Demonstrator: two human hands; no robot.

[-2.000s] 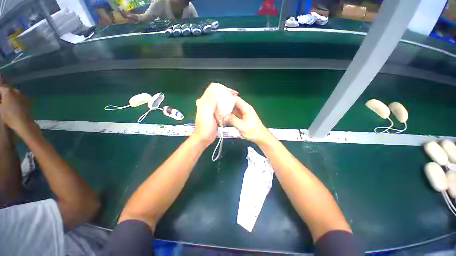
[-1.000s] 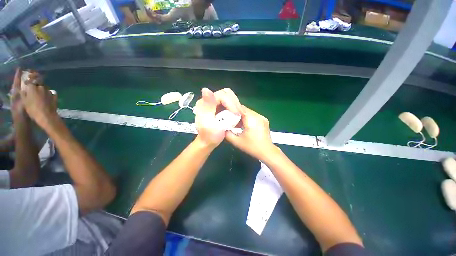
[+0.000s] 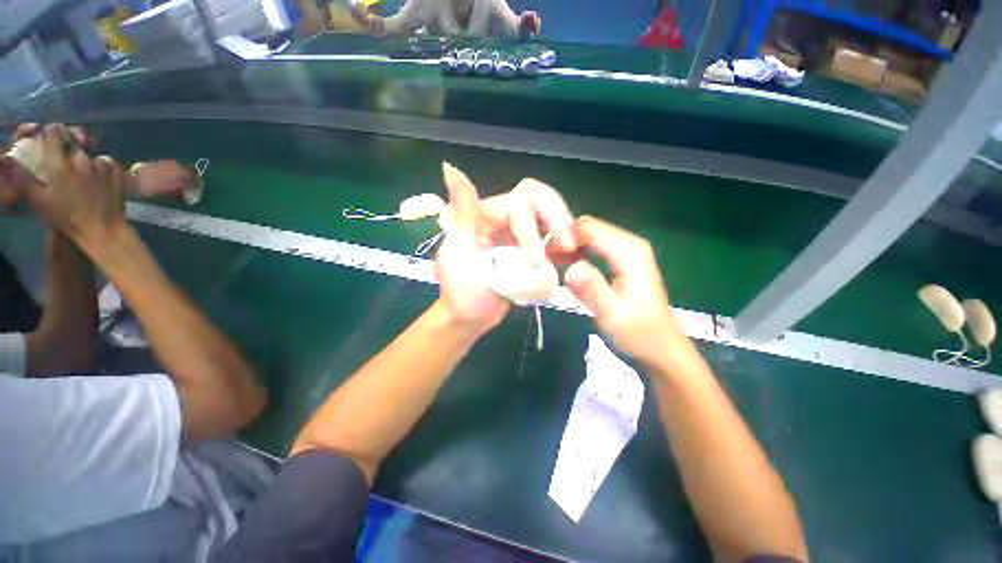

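My left hand [image 3: 478, 247] is palm up and holds an off-white device housing [image 3: 521, 275] in its palm and curled fingers. A thin whitish cord [image 3: 540, 328] hangs from the housing. My right hand [image 3: 621, 280] is just to the right of it, with thumb and index finger bent near the housing's right end. Whether the right fingertips hold anything, such as the cord, cannot be made out. A cream housing with a looped cord [image 3: 422, 207] lies on the green surface behind my left hand, which partly hides the things beside it.
A white paper strip [image 3: 599, 429] lies below my right hand. A slanted grey post [image 3: 846, 209] stands at right by the pale rail [image 3: 330, 251]. Two corded housings [image 3: 942, 308] lie beyond it, more at the right edge. A neighbour's arms [image 3: 154, 286] work at left. Dark round-ended parts [image 3: 494, 64] lie far back.
My right hand has moved right, away from my left. The housing now lies more exposed in my left palm, with its cord hanging below. The view has shifted, and another hand shows at left.
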